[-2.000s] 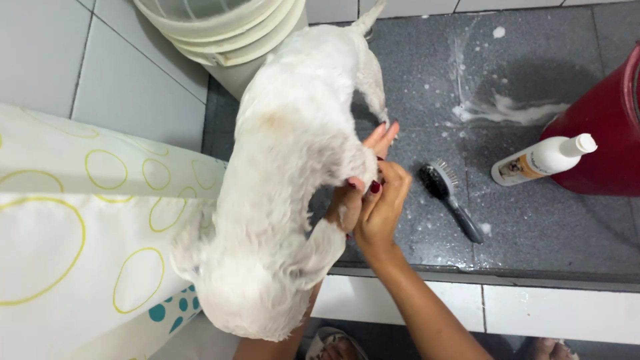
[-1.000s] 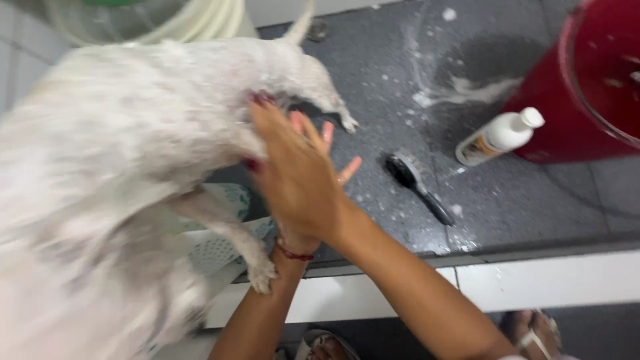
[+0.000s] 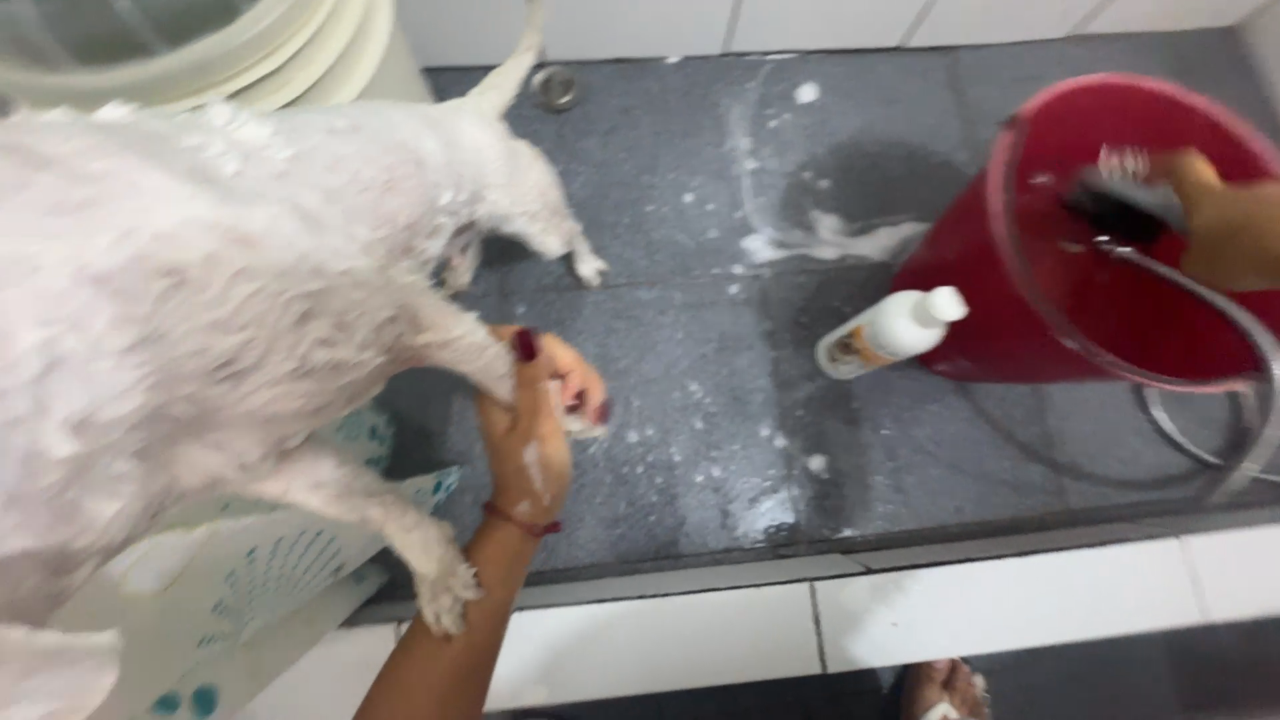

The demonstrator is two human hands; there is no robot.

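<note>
A wet white dog (image 3: 250, 270) stands at the left with lather on its back. My left hand (image 3: 530, 430), with a red cord bracelet, is closed around one of its legs, and the paw shows past my fingers. Another of its paws (image 3: 445, 590) rests against my left forearm. At the right edge, my right hand (image 3: 1225, 220) is over the mouth of a red bucket (image 3: 960, 280), holding what looks like the black-headed brush (image 3: 1125, 205); motion blurs it. A white plastic bottle (image 3: 885, 335) leans beside the bucket.
A metal hose (image 3: 1250, 330) hangs over the bucket's rim. Pale stacked tubs (image 3: 330, 60) stand at the upper left, and a patterned curtain (image 3: 270, 590) hangs at the lower left. Foam lies on the wet grey tiles (image 3: 680, 320). A white tiled ledge (image 3: 660, 630) borders them.
My right hand has moved from the dog's leg to the bucket. The brush that lay on the floor is gone from there. The dog now stands side-on, and the view has shifted.
</note>
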